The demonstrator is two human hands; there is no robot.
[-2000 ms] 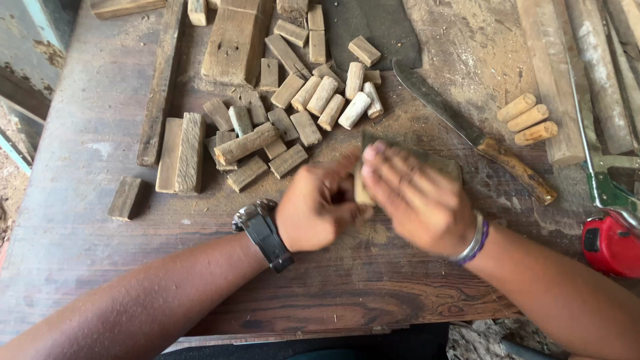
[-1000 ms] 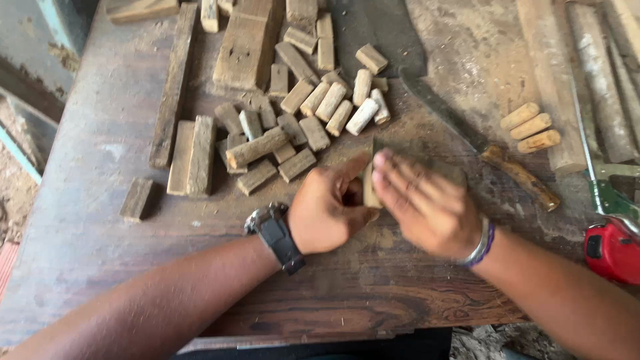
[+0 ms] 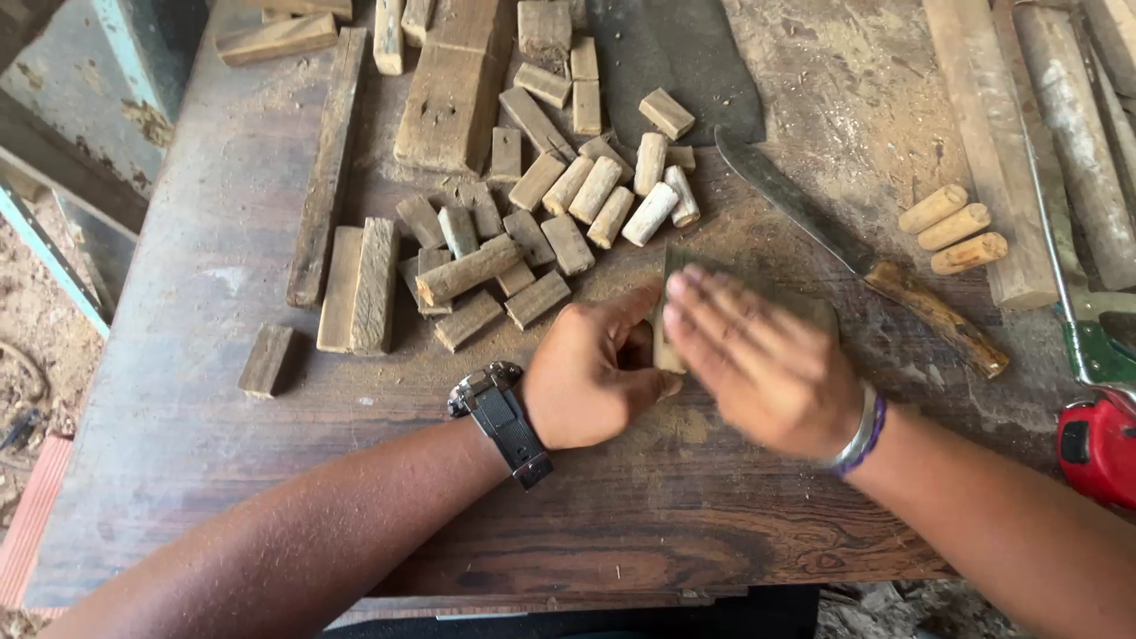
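Observation:
My left hand [image 3: 603, 373], with a black watch at its wrist, grips a small wood block [image 3: 666, 346] between thumb and fingers. Across the block's right side lies my right hand [image 3: 763, 355], slightly blurred, its fingers extended and close together. Beneath and beyond the right hand shows a dark, thin sheet [image 3: 803, 306], perhaps sandpaper; whether those fingers hold it is hidden. A heap of small wood blocks [image 3: 537, 302] and short round wood pieces [image 3: 596, 189] lies up and to the left of my hands.
A curved knife [image 3: 799, 217] with a wooden handle rests right of the heap. Three smooth wood pegs [image 3: 967, 253], a hand saw [image 3: 1100, 342] and a red tape measure [image 3: 1099, 448] are at the right. Long wood strips [image 3: 328, 169] and a thick block [image 3: 448, 106] lie at the left and back.
My right hand has shifted slightly over the block between frames, while my left hand keeps its grip. The loose wood pieces and the knife stay in place on the table.

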